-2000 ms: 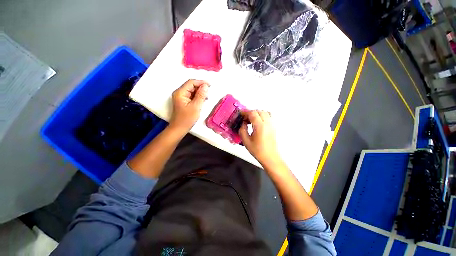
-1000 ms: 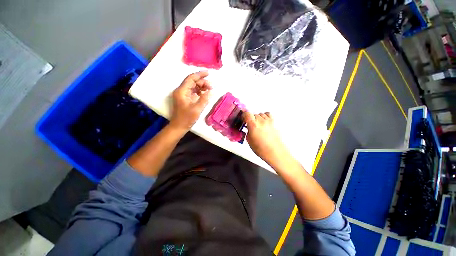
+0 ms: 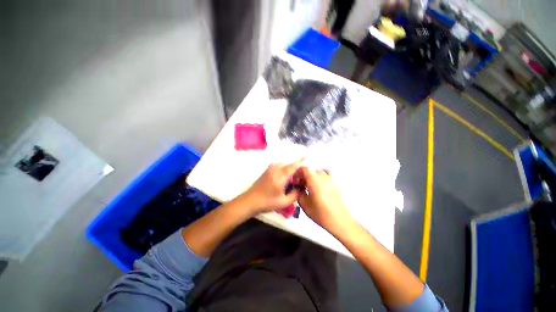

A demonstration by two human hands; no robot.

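A pink tray [image 3: 286, 211] lies at the near edge of the white table, mostly hidden under my hands. Black bits show at its lower right side. My left hand [image 3: 272, 187] and my right hand [image 3: 321, 196] meet over the tray, bare, with fingers bent close together. Something pink and dark shows between the fingers; whether either hand grips it cannot be made out, as the view is blurred. A second pink tray [image 3: 250, 136] lies farther off to the left on the table.
A clear bag with black contents [image 3: 316, 112] and a dark grey crumpled item [image 3: 279, 78] lie on the table's far part. A blue bin [image 3: 105, 234] with black parts stands left below the white table [image 3: 366, 183]. Another blue bin [image 3: 313, 47] is beyond the table.
The view has tilted up, showing more of the far floor. My left hand has moved right from beside the tray and now meets my right hand over it.
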